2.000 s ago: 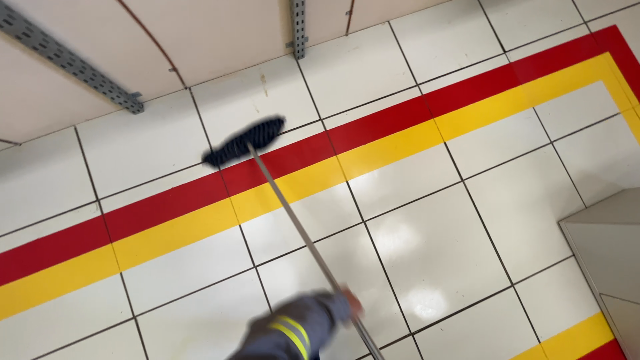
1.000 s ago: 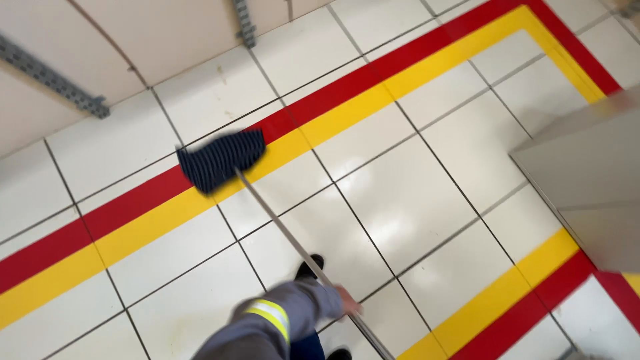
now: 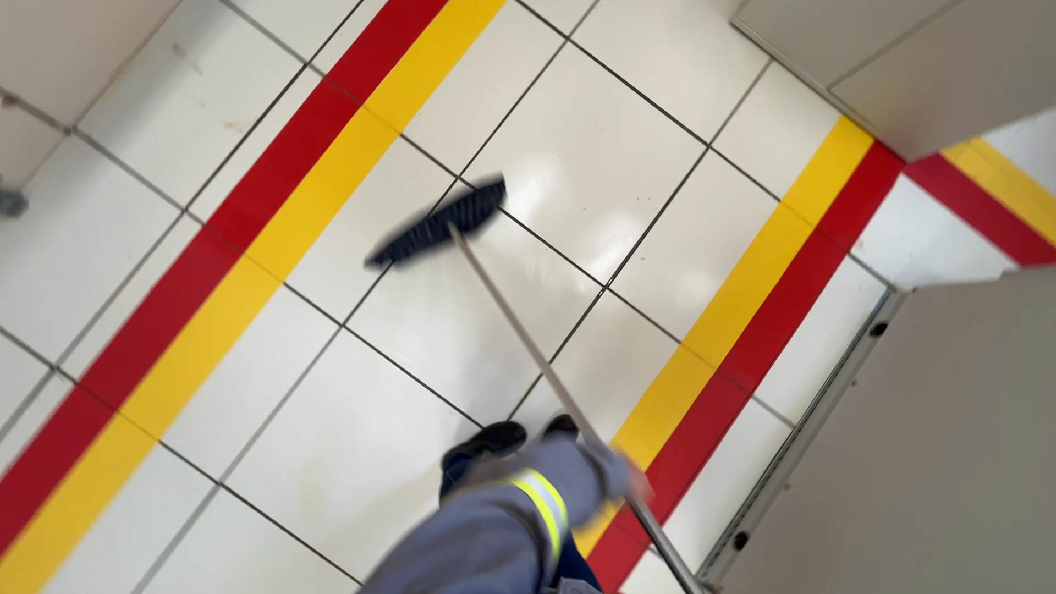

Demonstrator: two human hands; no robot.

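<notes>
My left hand (image 3: 638, 487), blurred at the end of a grey sleeve with a reflective yellow-and-silver band, is closed around the metal pole of a floor mop (image 3: 524, 334). The pole slants from the lower right up to a dark blue, ribbed mop head (image 3: 437, 223). That head lies on white floor tiles (image 3: 396, 396), right of the long red and yellow floor stripes. Beyond my left hand the pole runs out of the frame at the bottom. My right hand is not in view.
My dark shoes (image 3: 487, 439) stand behind the mop head. A grey cabinet (image 3: 924, 74) is at the upper right, and a large grey panel with a metal bottom edge (image 3: 800, 437) at the lower right. Another red and yellow stripe (image 3: 742, 330) runs beside them. A pale wall (image 3: 66, 49) is upper left.
The mop head has moved from the red and yellow stripes near the wall onto the white tiles between the two striped lines. The view has turned and shifted to the right.
</notes>
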